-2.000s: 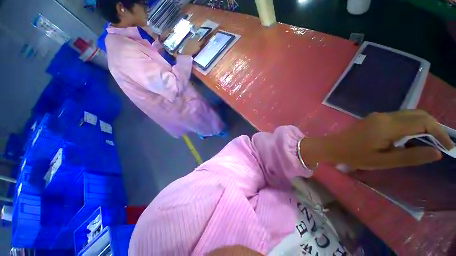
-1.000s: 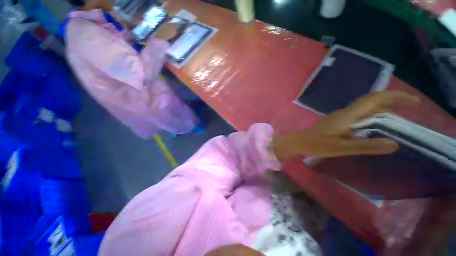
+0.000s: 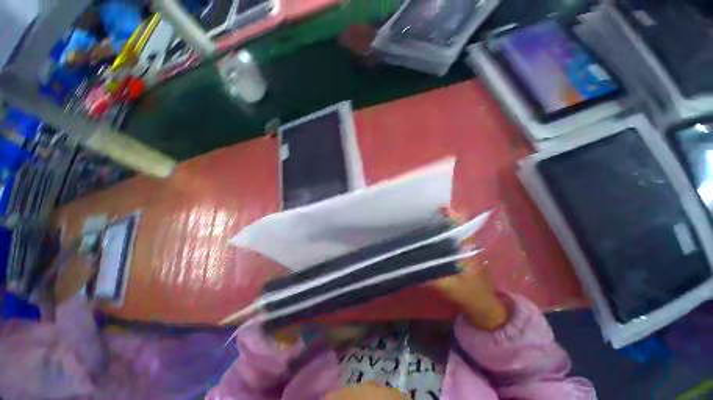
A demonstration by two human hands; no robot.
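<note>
A small stack of dark tablets layered with white sleeves is held on edge above the bench, close to my body. My right hand grips its right end. My left hand is at its left end, mostly hidden by the stack and blurred. A white sleeve flap stands open on the far side of the stack. Behind it, a dark tablet with a small label lies on the red matting, its near end hidden by the flap.
Red matting covers the bench. Sleeved tablets lie at the right, one with a lit wallpaper. A green surface runs behind, with a white cylindrical object. Another person's sleeve and a tablet are at the left.
The view has swung right. The stack, before partly seen at the right edge with one hand, is now held on edge between both hands, with a white flap spread open.
</note>
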